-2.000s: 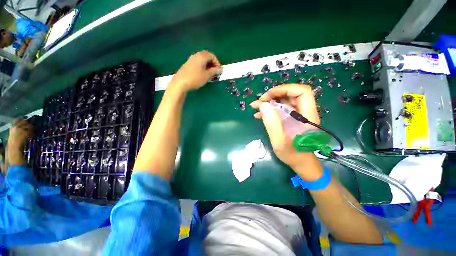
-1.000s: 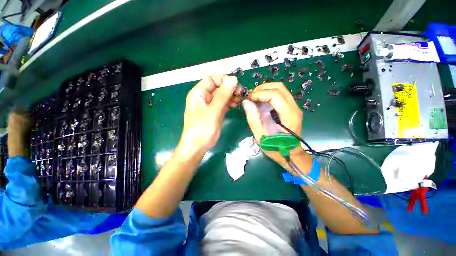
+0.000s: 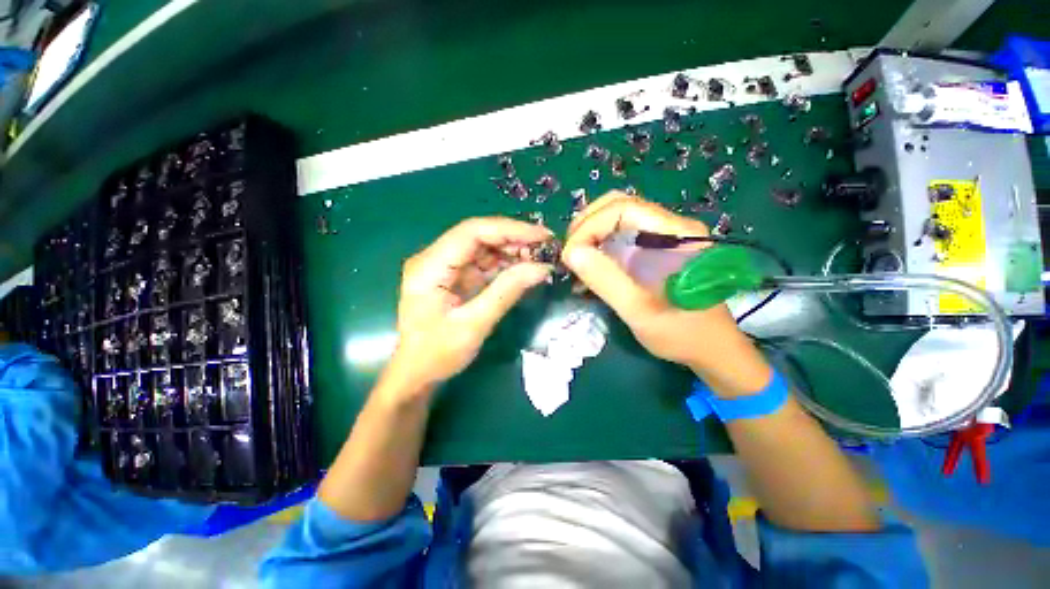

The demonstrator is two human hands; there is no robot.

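My left hand (image 3: pixel 466 293) pinches a small dark component (image 3: pixel 546 251) between thumb and fingertips, above the green bench mat. My right hand (image 3: pixel 645 270) is closed around the dispensing syringe (image 3: pixel 652 265), a clear barrel with pinkish fluid. Its front end points at the component; the needle tip is hidden by my fingers. The green adapter head (image 3: pixel 712 277) sits at the syringe's rear, with a clear air hose (image 3: pixel 921 284) looping off to the right. A crumpled white wipe (image 3: pixel 562 359) lies on the mat below my hands.
Many small components (image 3: pixel 722 177) are scattered on the mat and white strip (image 3: pixel 461 140). Black compartment trays (image 3: pixel 294 334) are stacked at left, beside another person's blue sleeve (image 3: pixel 46 449). A grey dispensing controller (image 3: pixel 904 207), white cloth (image 3: pixel 938 371) and red clip (image 3: pixel 969 450) are at right.
Both hands have come together over the mat, the left one now with a component in its fingertips. Since the last earlier frame, they have moved slightly lower and the syringe's rear has swung right.
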